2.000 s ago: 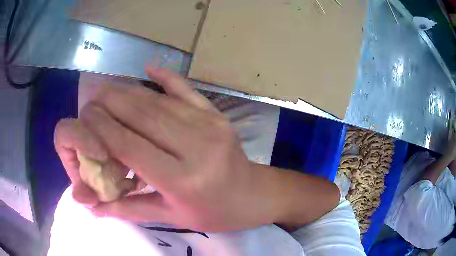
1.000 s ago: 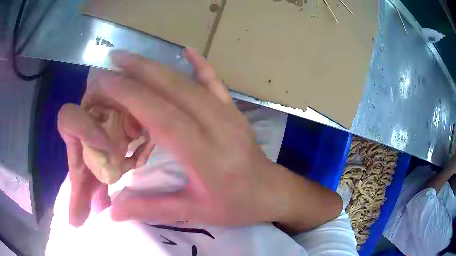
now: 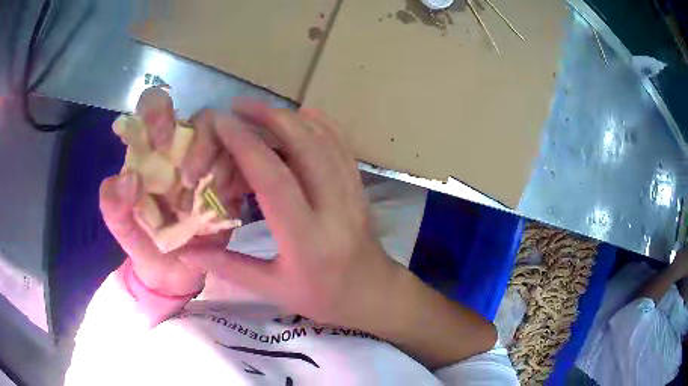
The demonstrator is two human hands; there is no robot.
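A tan toy figure [image 3: 156, 172] with several limbs is held up in front of my body at the left. One bent limb with a yellowish-green band [image 3: 213, 202] points toward my right hand. My left hand [image 3: 139, 226], with a red string on its wrist, holds the figure from the left and below. My right hand [image 3: 313, 203] is curled around the figure's right side, its thumb by the bent limb. Its fingertips are partly hidden and blurred.
Stained cardboard [image 3: 437, 98] lies on the metal bench [image 3: 611, 143], with a white cap [image 3: 437, 3] and thin sticks [image 3: 483, 26]. A blue crate [image 3: 471, 260] holds rows of tan limbs [image 3: 554, 294]. A white-sleeved person [image 3: 630, 324] is at the right edge.
The figure has been turned and raised, so its limbs and the banded piece now show. My left hand has moved up with it. My right fingers have closed in around it.
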